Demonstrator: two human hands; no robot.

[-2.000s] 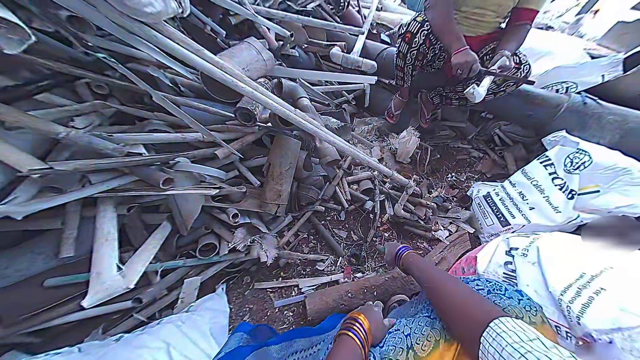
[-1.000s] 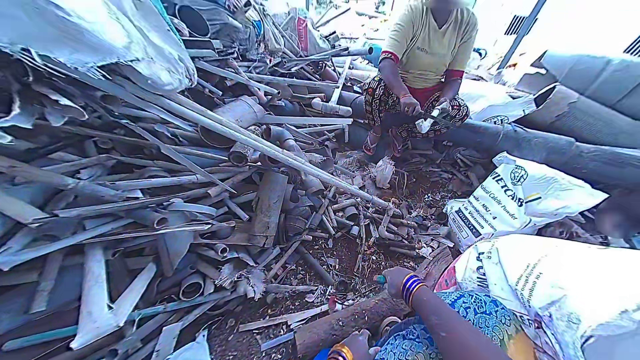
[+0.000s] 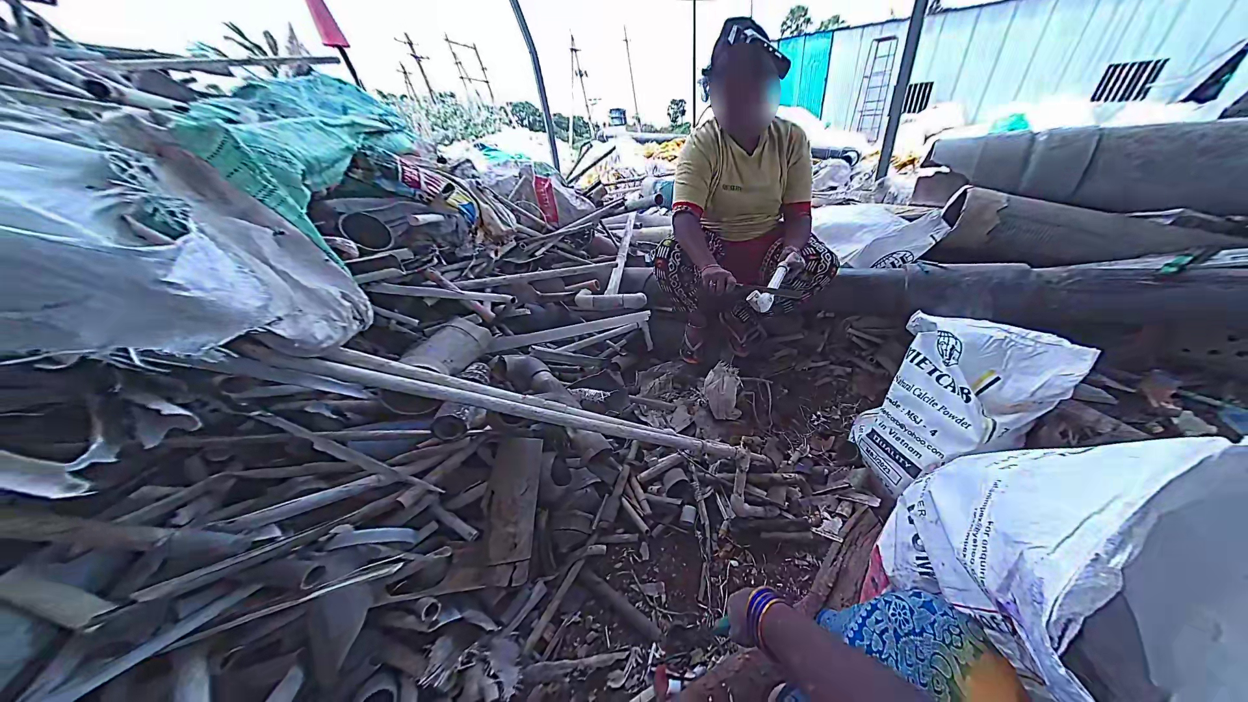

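Note:
My right hand (image 3: 749, 616), with blue and orange bangles at its wrist, is near the bottom edge, closed around a small green-handled object (image 3: 721, 626). Its far end is dark and blurred, so its kind cannot be told. Just below lies a wooden log (image 3: 726, 678) on the littered ground. A small red and white thing (image 3: 667, 682) shows at the bottom edge, left of the log. My left hand is out of view.
Scrap plastic pipes (image 3: 439, 390) are heaped left and ahead. Printed white sacks (image 3: 1014, 546) stand close on the right. Across from me a person (image 3: 746, 185) sits on a large dark pipe (image 3: 916, 292), holding a white pipe piece (image 3: 772, 288) and a dark tool.
The view has tilted up a lot. My right hand, resting by the log with no object seen two seconds ago, now holds the green-handled object. My left hand has left the view.

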